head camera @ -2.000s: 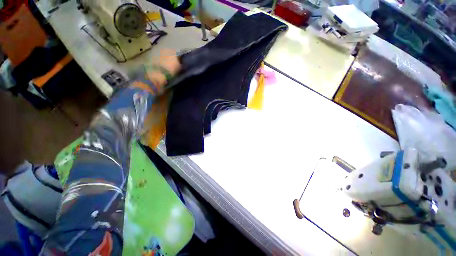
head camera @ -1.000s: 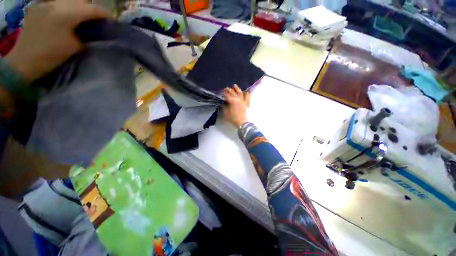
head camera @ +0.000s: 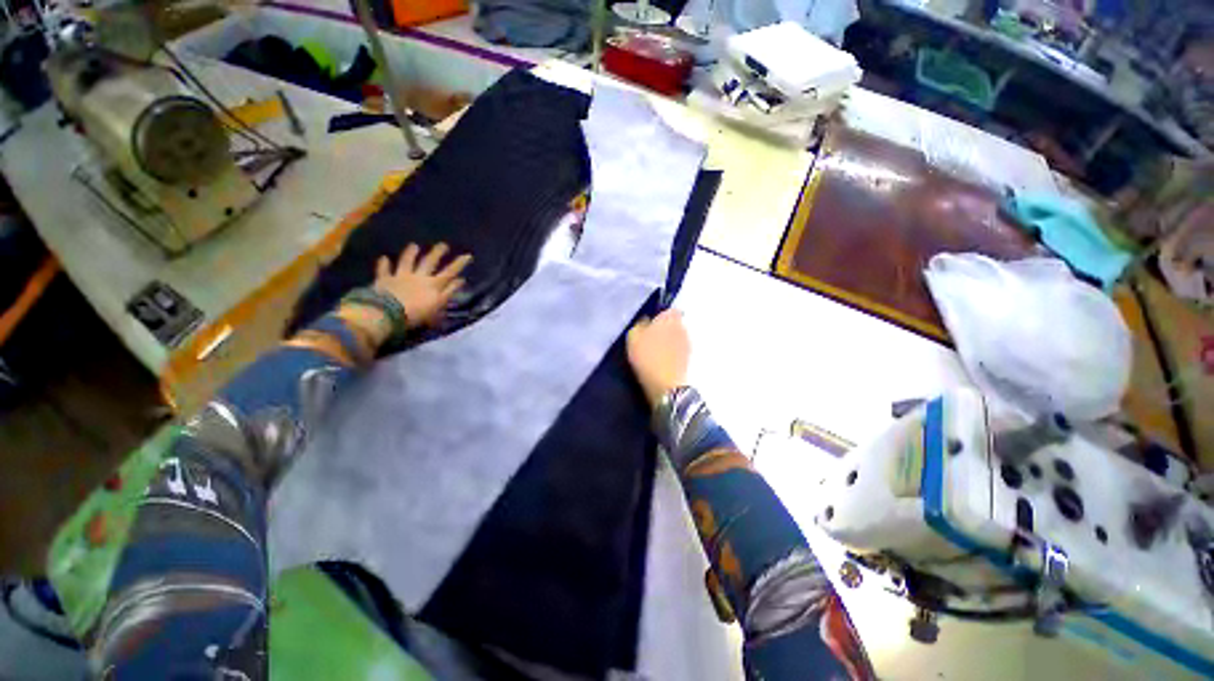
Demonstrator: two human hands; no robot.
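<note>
A large panel with its light grey wrong side up [head camera: 493, 386] runs from the back of the table over the front edge onto my lap. A black panel [head camera: 553, 526] lies beside and partly under it at the right. A layered black stack [head camera: 466, 180] lies at the left, curved along its inner edge. My left hand [head camera: 423, 286] lies flat on this stack, fingers spread. My right hand [head camera: 659, 349] is closed at the right edge of the grey and black panels; its fingertips are partly hidden.
The white sewing machine head [head camera: 932, 506] stands at right, with a clear plastic bag [head camera: 1032, 333] behind it. Another machine [head camera: 153, 140] is at far left. A brown board [head camera: 892, 226], a red box [head camera: 647, 60] and a green printed cover [head camera: 333, 632] on my lap also show.
My left hand has come down from the upper left, where it held lifted panels, onto the black stack. The panels now lie spread over the table and lap. My right hand stays at their edge.
</note>
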